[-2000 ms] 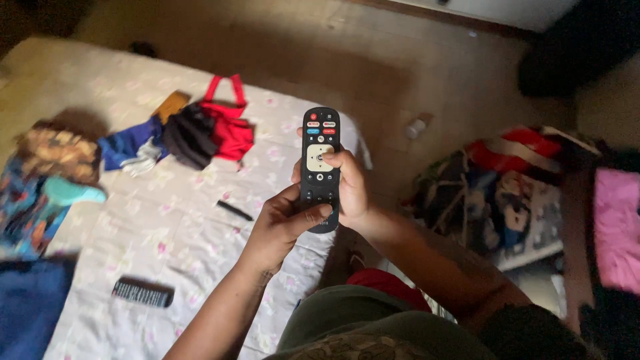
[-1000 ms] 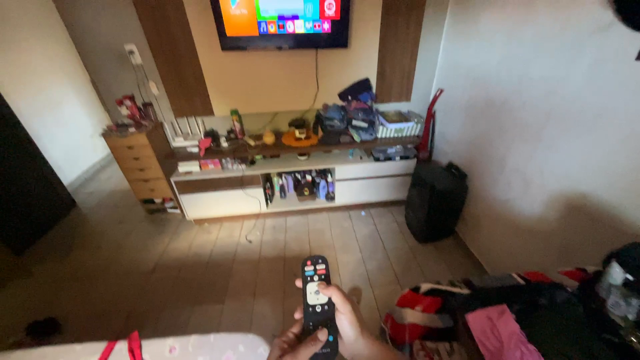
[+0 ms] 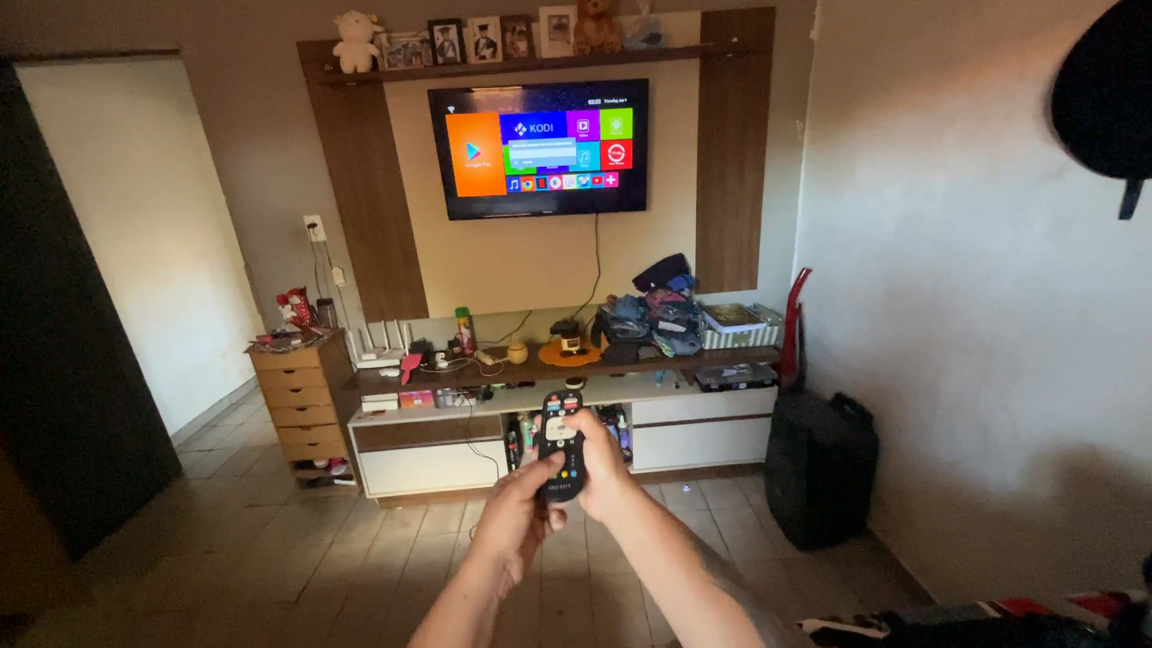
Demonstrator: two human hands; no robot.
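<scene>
Both hands hold a black remote control [image 3: 562, 468] upright in the middle of the head view. My left hand [image 3: 522, 504] grips its lower part, the thumb resting on the lower buttons. Around the right side of the remote is my right hand [image 3: 601, 463], its thumb on the pale round-cornered pad near the top. Beyond and above them, a flat television [image 3: 540, 148] hangs on a wood and cream wall panel. Its screen is lit with coloured tiles and a small pale box over them.
A low white and brown TV cabinet [image 3: 702, 441] stands ahead, with folded clothes [image 3: 661, 310] and a router [image 3: 382, 346] on top. A small drawer unit [image 3: 301, 400] is at its left, a black speaker or case [image 3: 821, 472] at its right. Tiled floor [image 3: 387, 576] lies between.
The view has swung up from the bed and floor to the wall, and the whole television now shows. Both hands still hold the remote.
</scene>
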